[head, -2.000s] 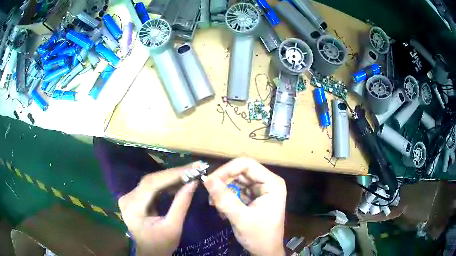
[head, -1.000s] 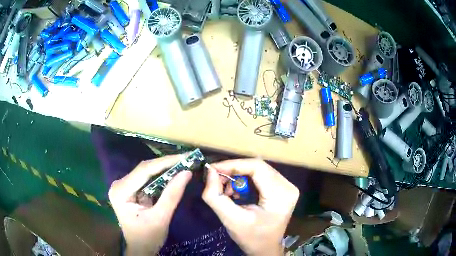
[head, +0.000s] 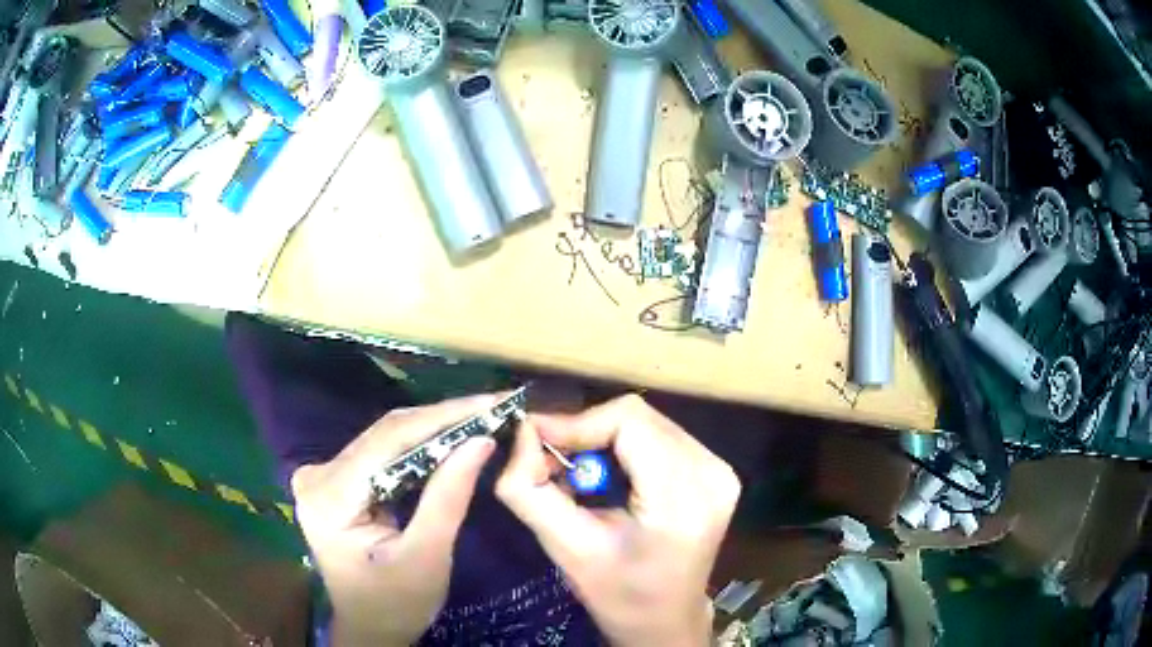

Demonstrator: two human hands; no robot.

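Observation:
My left hand (head: 385, 518) holds a PCB panel (head: 436, 453), a narrow strip of boards tilted up to the right, between thumb and fingers over my lap. My right hand (head: 619, 518) holds a blue battery (head: 589, 473), seen end-on in the curled fingers. A pale lead wire (head: 551, 447) runs from the battery end to the right thumb and fingertip, which are at the panel's right end. Whether the wire touches the board is hidden by the fingertips.
The cardboard-covered bench (head: 531, 303) holds grey fan housings (head: 436, 164), an open handle shell (head: 729, 253), a handle cover (head: 872, 310) and another PCB panel (head: 849, 196). Blue batteries (head: 133, 120) are heaped at left. A black tool and cables (head: 954, 360) hang at right. Cartons (head: 935, 607) stand below right.
The panel in my left hand was mostly hidden at first and now shows along its length. The battery has turned end-on in my right hand. The bench view has shifted slightly.

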